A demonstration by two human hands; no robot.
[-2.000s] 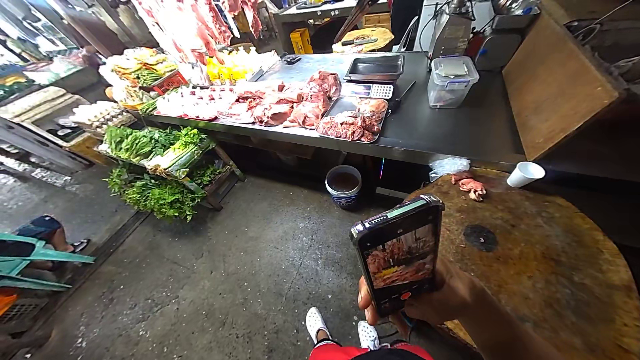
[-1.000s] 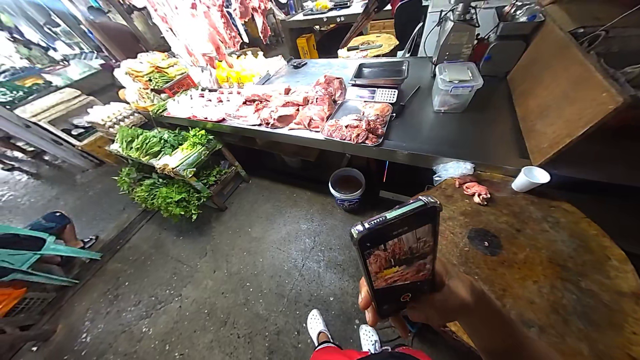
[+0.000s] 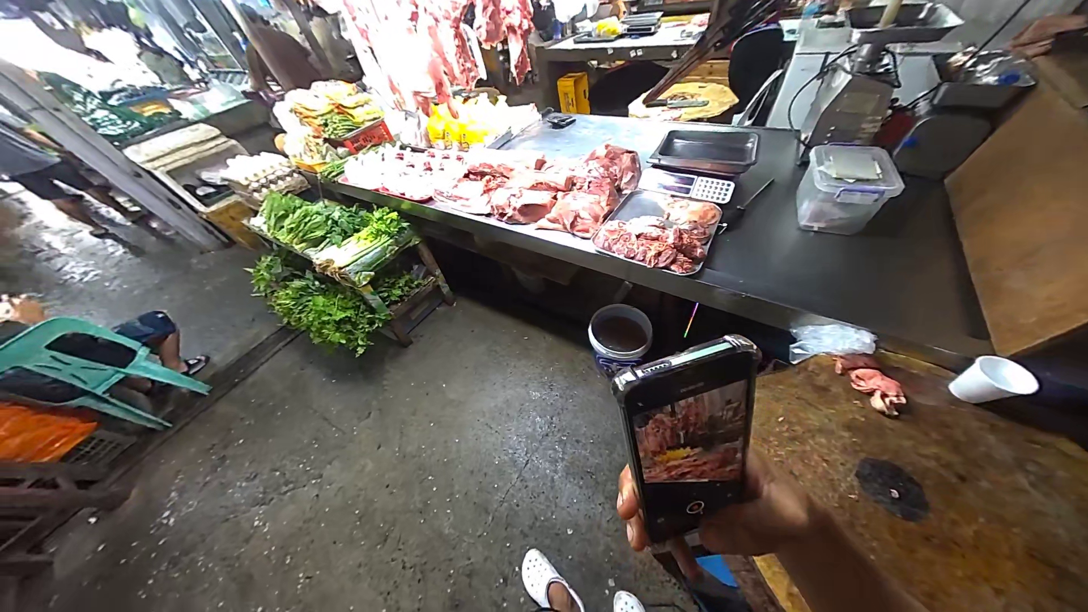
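Note:
My right hand (image 3: pixel 752 518) holds a smartphone (image 3: pixel 688 438) upright, fingers round its lower part, with a camera picture of the meat stall on its screen. My left hand is not in view. Beyond the phone, raw meat (image 3: pixel 544 191) lies along a metal counter (image 3: pixel 816 280), and more pieces fill a metal tray (image 3: pixel 659 234). Behind that tray are a digital scale (image 3: pixel 687 185) and a black tray (image 3: pixel 705 151). Large cuts of meat (image 3: pixel 416 51) hang above the counter's far left end.
A bucket of dark liquid (image 3: pixel 620 331) stands on the floor. To the right, a round wooden block (image 3: pixel 960 476) carries meat scraps (image 3: pixel 871 382) and a white cup (image 3: pixel 993 379). Leafy greens (image 3: pixel 327 297) fill a rack at left. A person sits by a green plastic chair (image 3: pixel 93 361).

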